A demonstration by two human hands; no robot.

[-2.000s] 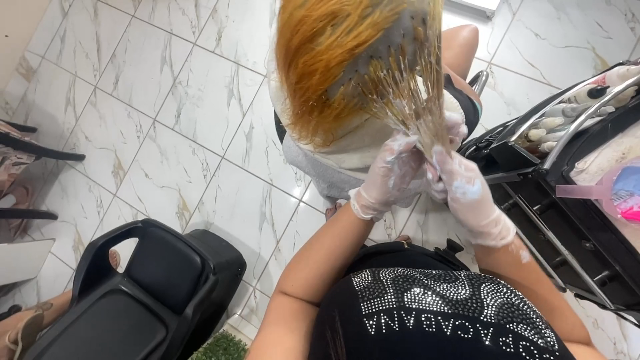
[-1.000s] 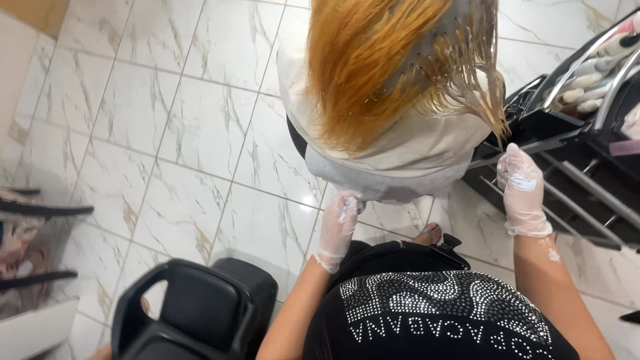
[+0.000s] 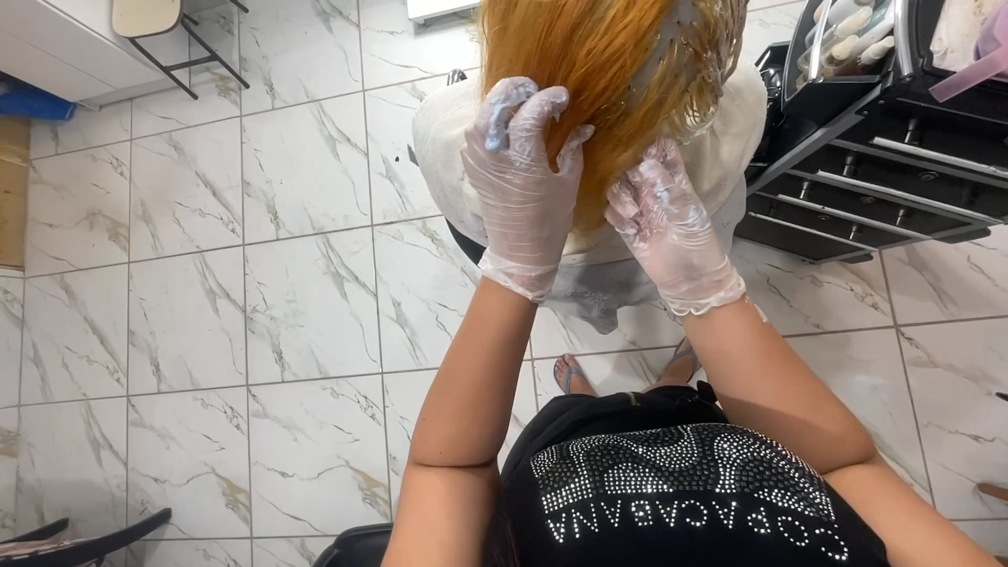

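Observation:
Orange hair [image 3: 583,63] of a seated person hangs down over a pale towel [image 3: 445,150] on their shoulders. My left hand [image 3: 524,173], in a clear glove smeared with pale bluish cream, lies at the left side of the hair, its fingers bent and apart against the strands. At the lower right edge of the hair is my right hand [image 3: 669,220], gloved and smeared too, with curled fingers; whether strands are pinched in it is unclear. Beside it, at the upper right, wet-looking strands [image 3: 705,102] cling together over a greyish cap-like surface.
A black salon trolley [image 3: 858,181] with drawers and bottles stands on the right, a pink plastic item [image 3: 969,79] on top. A stool [image 3: 150,17] is at the upper left. Black chair parts [image 3: 358,547] show at the bottom edge. The floor is marbled tile.
Both hands have moved up to the orange hair. A second ago my right hand was at the tip of the wet strands and my left hand was below the towel. The view has shifted.

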